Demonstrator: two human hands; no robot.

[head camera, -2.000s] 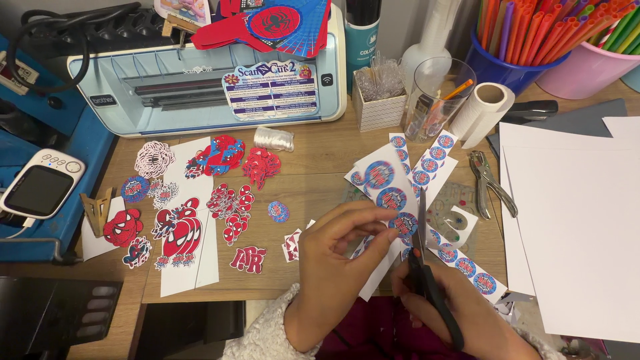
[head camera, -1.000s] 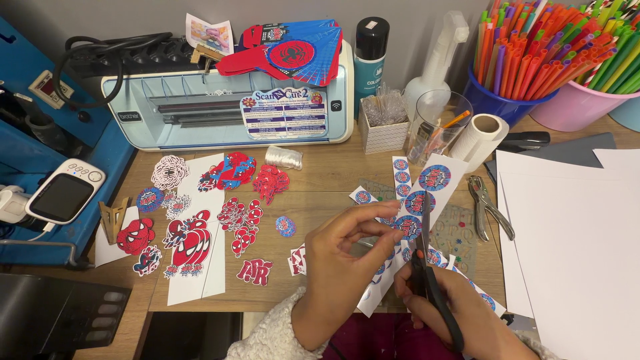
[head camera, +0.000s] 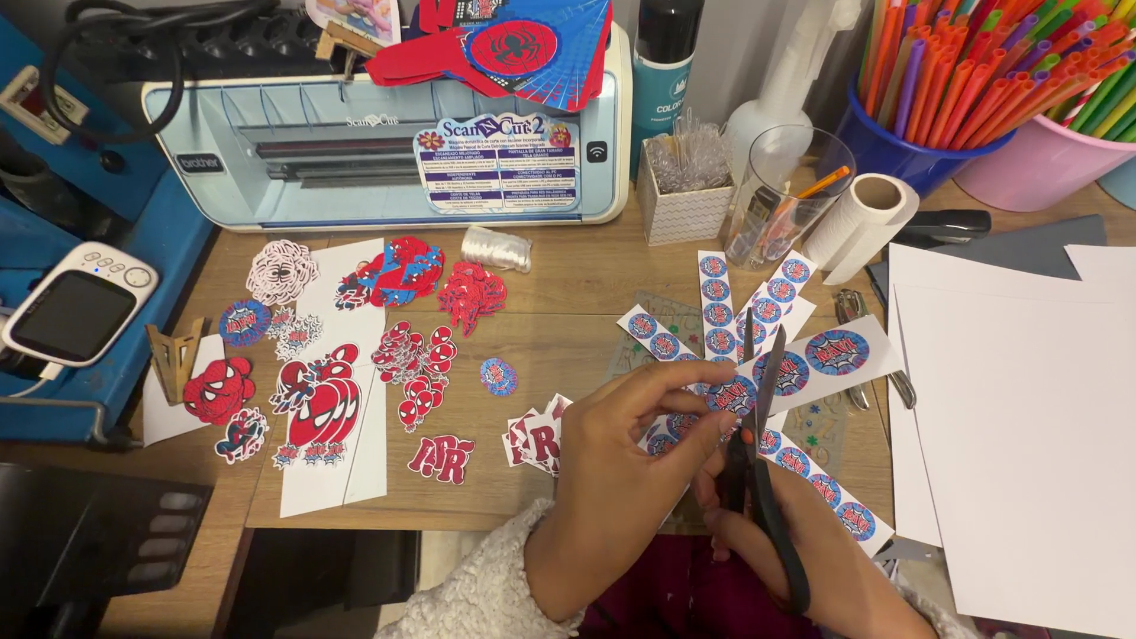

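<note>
Between its thumb and index finger, my left hand pinches the left end of a paper strip printed with round blue and red designs. Black-handled scissors are in my right hand. Their blades are apart and point away from me, with the strip between them beside the pinched circle. More printed strips fan out under and around my hands. A single cut-out circle lies left of my left hand, near some letter cut-outs.
Piles of red and blue paper cut-outs cover the left of the table. Behind stands a Brother cutting machine. A clear cup, a white roll, a metal hole punch and white paper sheets are to the right.
The strip has turned from steeply slanted to nearly sideways, its free end now pointing right. Both hands stay close together, the left still pinching paper and the right still holding the scissors.
</note>
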